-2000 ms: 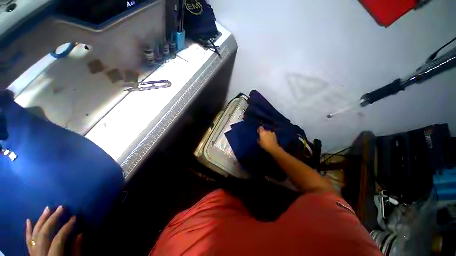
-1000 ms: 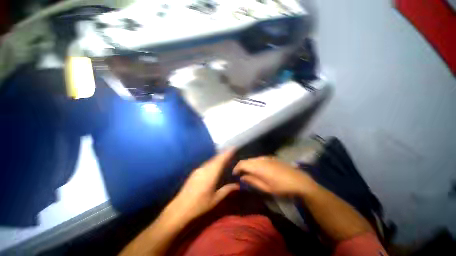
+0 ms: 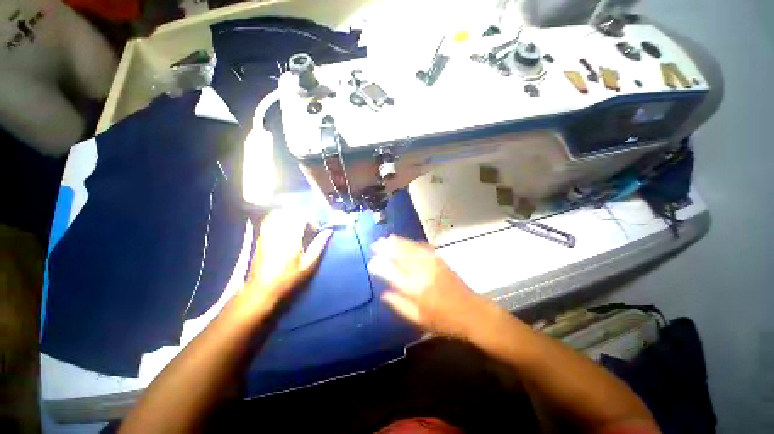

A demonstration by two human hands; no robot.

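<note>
A blue cloth panel (image 3: 339,326) lies under the needle area of the white sewing machine (image 3: 475,93). A thin line on it forms a corner, like a pocket or patch edge. My left hand (image 3: 284,246) lies on the cloth left of the needle area, fingertips in the glare of the lamp (image 3: 259,165). My right hand (image 3: 416,275) lies on the cloth right of the line, fingers apart and slightly blurred. Both hands rest on the cloth; no grip on it shows. The presser foot and needle are hard to make out in the glare.
Navy panels (image 3: 136,229) with pale thread edges lie on the table at left. Another navy piece (image 3: 280,55) lies in the cream tray (image 3: 127,85) behind. Grey thread snips (image 3: 543,233) lie right of the needle. A container with dark cloth (image 3: 658,364) stands below the table at right.
The view has swung left to the machine. My hands have moved from the table's front edge onto the blue panel by the needle. Line and corner on the panel now show.
</note>
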